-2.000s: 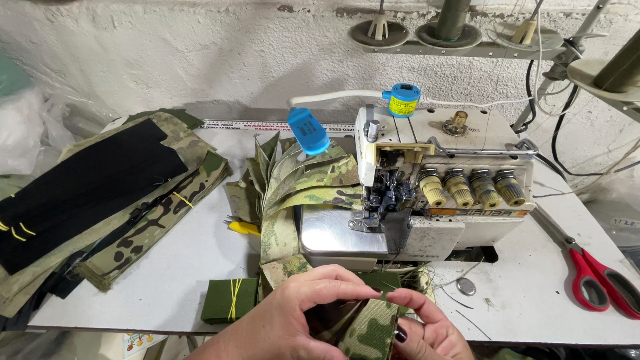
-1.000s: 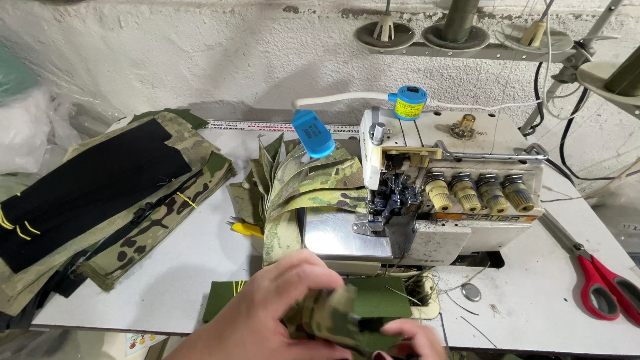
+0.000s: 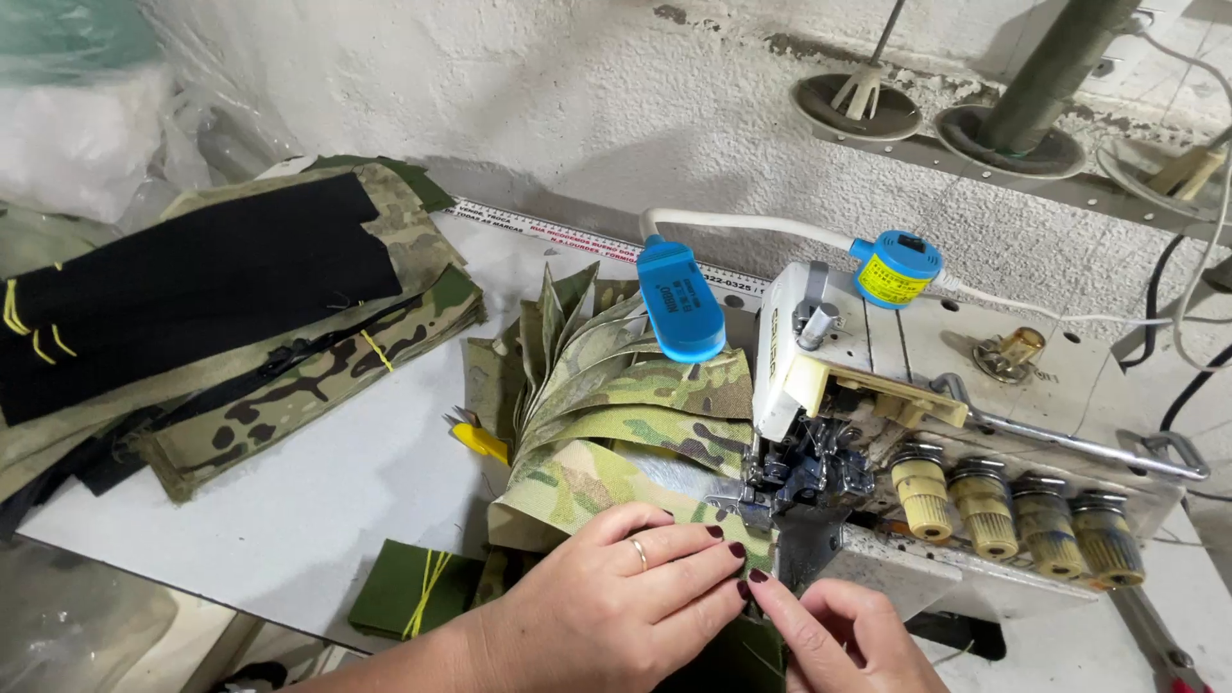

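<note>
A camouflage fabric piece [image 3: 597, 486] lies across the plate of an overlock sewing machine [image 3: 924, 385], its right end at the presser foot. My left hand [image 3: 635, 587] rests flat on it with fingers together, pressing its near edge. My right hand [image 3: 837, 630] is just right of those fingertips, index finger extended to the fabric edge and the others curled; whether it pinches cloth is hidden. Behind, a fanned run of camouflage pieces [image 3: 577, 356] stands left of the machine head. Dark green fabric hangs below my hands.
Yellow-handled thread snips [image 3: 479, 441] lie left of the fanned pieces. A tied green fabric bundle [image 3: 409, 587] sits at the table's front edge. Black and camouflage stacks [image 3: 202, 279] cover the left side. A blue lamp [image 3: 681, 303] hangs over the work; scissors [image 3: 1155, 640] lie at lower right.
Both hands have moved from the front of the table up to the machine's plate. A camouflage piece now lies at the presser foot, where bare metal showed before. The view has shifted closer.
</note>
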